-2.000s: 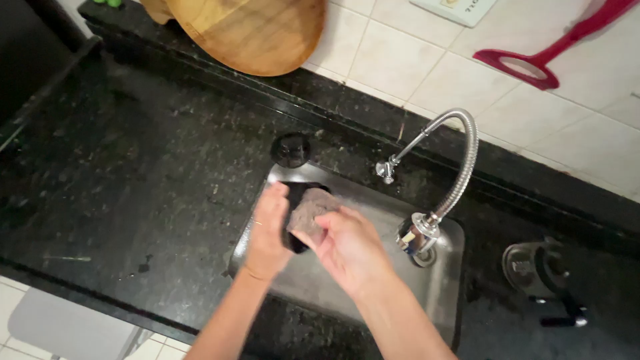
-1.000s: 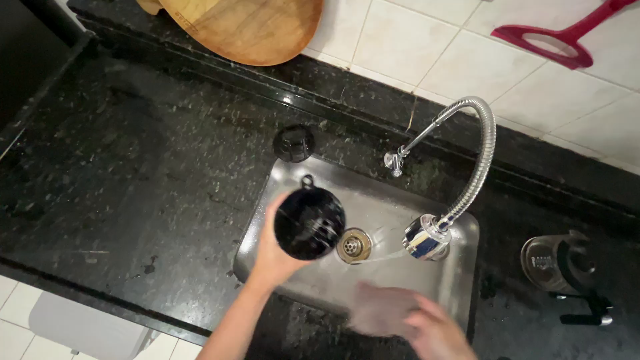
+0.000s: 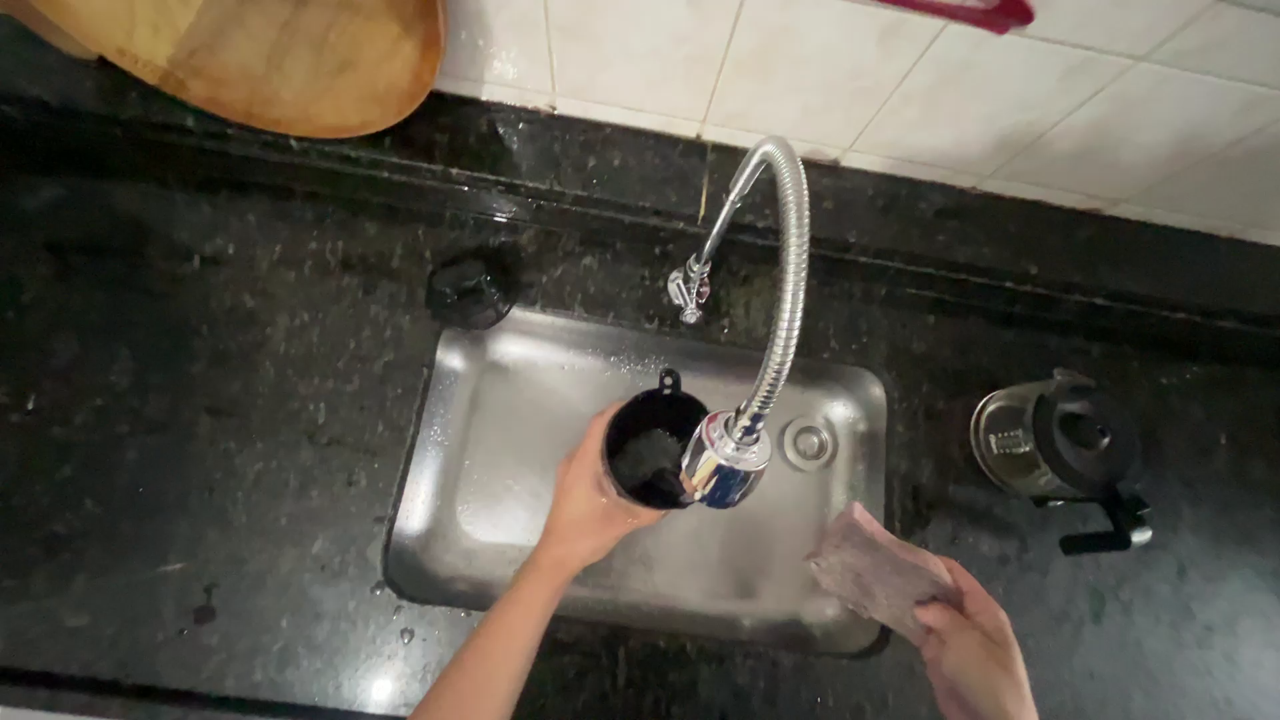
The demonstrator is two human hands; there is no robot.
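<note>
My left hand (image 3: 590, 500) grips a black round container (image 3: 650, 445) with a small ringed tab, its mouth facing up over the stainless steel sink (image 3: 500, 420). The chrome faucet head (image 3: 727, 460) overlaps the container's right rim in view. Between the fingers and thumb of my right hand (image 3: 975, 630) is a greyish-pink cloth or sponge (image 3: 875, 570), above the sink's front right corner. Whether water is flowing cannot be told.
A black lid-like part (image 3: 472, 290) lies by the sink's back left corner. To the right, a glass carafe (image 3: 1040, 440) with a black lid and handle rests on the dark stone counter (image 3: 250, 450). Behind are a round wooden board (image 3: 300, 60) and a red utensil (image 3: 960, 8).
My hands were together at the container two seconds ago; the right one with the cloth is now apart, to the right. The container is now at the faucet head. The view has moved.
</note>
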